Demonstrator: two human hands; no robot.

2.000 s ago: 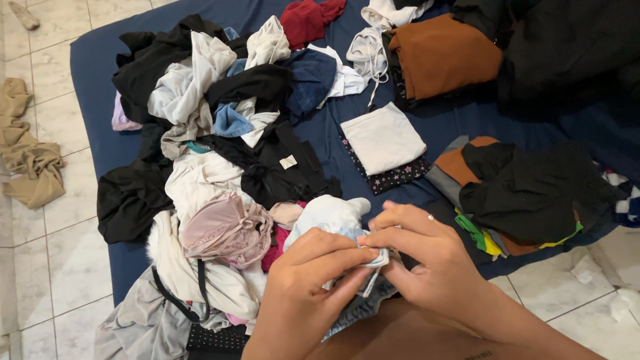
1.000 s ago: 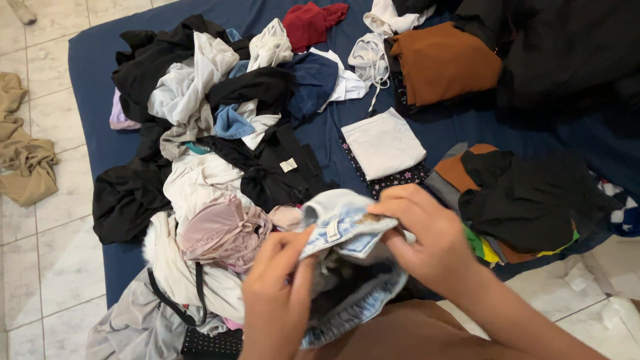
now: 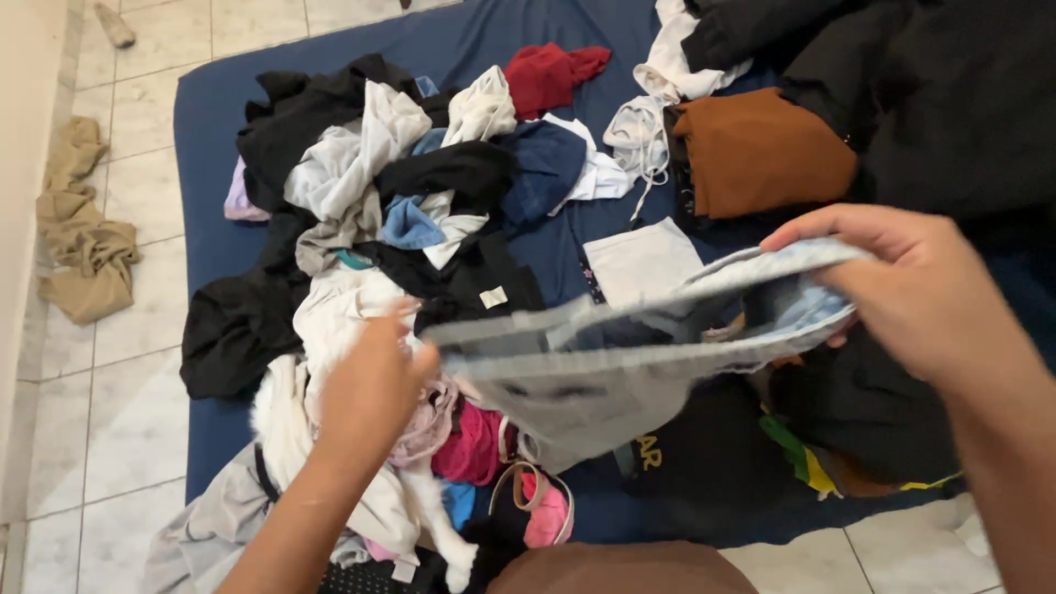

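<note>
A light blue denim garment (image 3: pixel 577 404), blurred by motion, is stretched open across the middle, its waistband spanning between my hands. My right hand (image 3: pixel 874 272) grips the waistband's right end, fingers above and thumb inside. My left hand (image 3: pixel 379 371) is at the waistband's left end, blurred; whether its fingers are closed on the cloth cannot be told. Behind the garment lies a folded white cloth (image 3: pixel 643 260) on a dark patterned one. Under and beside my left hand is a heap of clothes with a white garment (image 3: pixel 346 313), a pink bra (image 3: pixel 429 429) and a black garment (image 3: pixel 239 330).
The heap spreads over the left of a dark blue sheet (image 3: pixel 210 165). A folded brown garment (image 3: pixel 767 153) and black clothes (image 3: pixel 940 107) lie at the upper right, with a stack of dark clothes (image 3: pixel 858 412) below. A beige garment (image 3: pixel 87 223) lies on the tiled floor.
The denim garment was bunched between my close-held hands and is now spread wide. My hands have moved apart, the left one leftward and the right one rightward.
</note>
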